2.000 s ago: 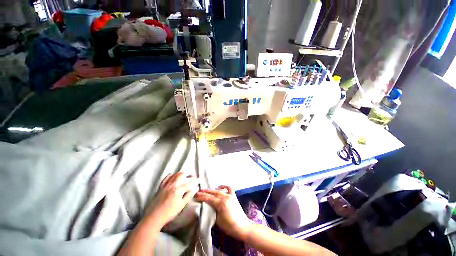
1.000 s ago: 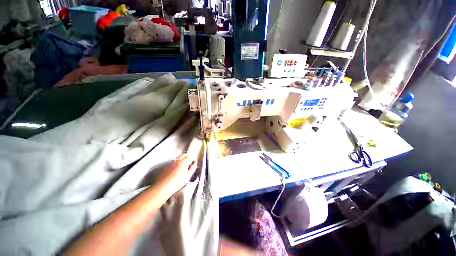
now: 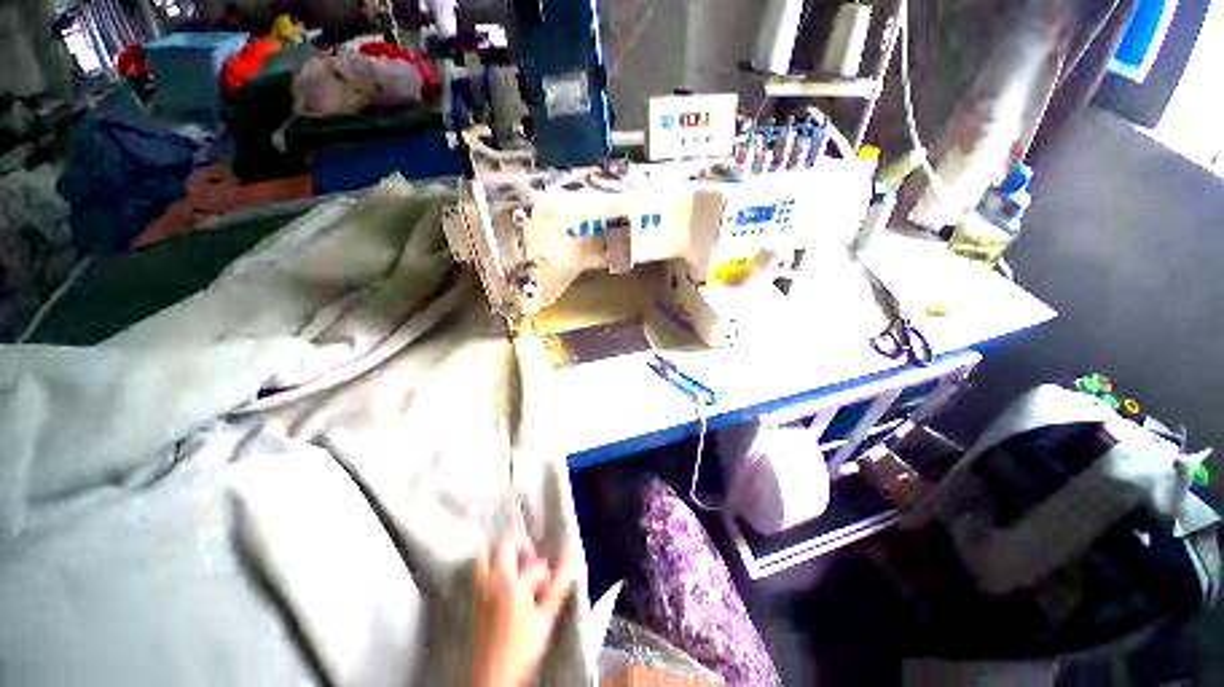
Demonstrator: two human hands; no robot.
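Pale grey fabric (image 3: 403, 443) is heaped left of the sewing machine and down over the lap. Its narrow seam edge (image 3: 516, 443) runs from the lit needle area (image 3: 517, 322) towards me. My left hand (image 3: 517, 604), blurred and cut off by the bottom edge, has its fingers bent on the fabric near this edge; it seems to grip the cloth. My right hand cannot be made out. The white machine (image 3: 631, 228) has blue letters and a small display.
Blue snips (image 3: 682, 381) on a pale cord and black-handled scissors (image 3: 899, 336) lie on the white table (image 3: 792, 349). An oil bottle (image 3: 991, 222) stands at the back right. Thread cones (image 3: 843, 40) stand behind. A patterned purple cloth (image 3: 691, 577) shows below the table edge.
My left hand has moved back from near the needle towards the lap. My right forearm has gone from clear view. The fabric lies more spread, and the view has shifted.
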